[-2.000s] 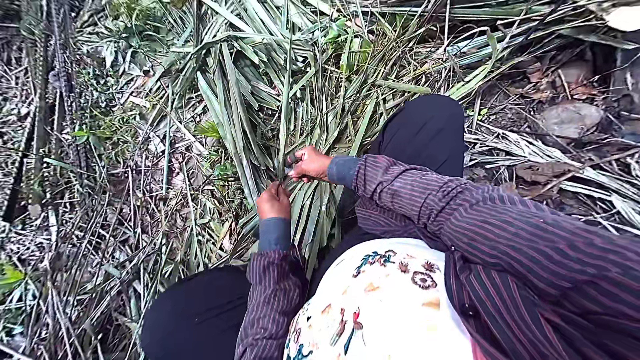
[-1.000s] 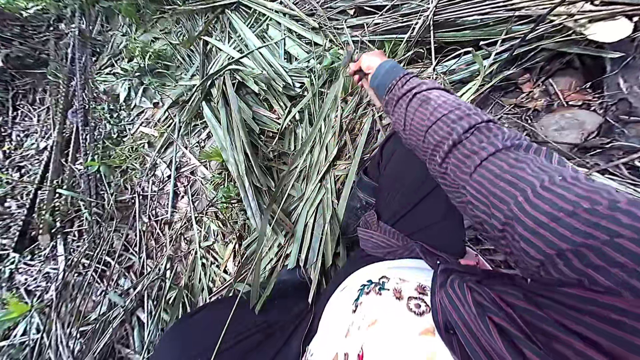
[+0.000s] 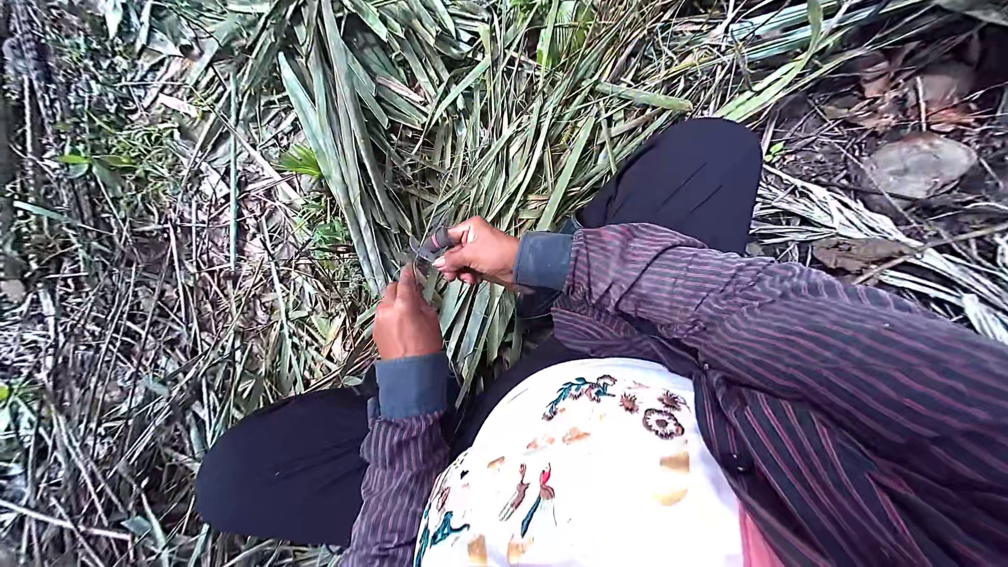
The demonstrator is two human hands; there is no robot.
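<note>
My left hand (image 3: 407,319) and my right hand (image 3: 480,253) nearly meet over the pile of long leaf strips (image 3: 339,142), between my knees. A small dark thing (image 3: 433,245), which may be a blade or a finger wrap, shows at my right index finger; its kind is unclear. My right thumb and finger are pinched together on something thin. Thumb and fingers of my left hand close on a thin strip end (image 3: 417,272), mostly hidden behind the fingers.
My dark-trousered knees lie on both sides of the hands. Dry stalks and twigs (image 3: 118,315) cover the ground at left. At right are a flat stone (image 3: 920,165), brown leaves and pale dried fronds (image 3: 835,228). Green sprigs (image 3: 302,161) grow by the pile.
One second ago my right hand was stretched out toward the upper part of the pile and my left hand was out of plain sight. Now both are together in front of me, as two seconds ago.
</note>
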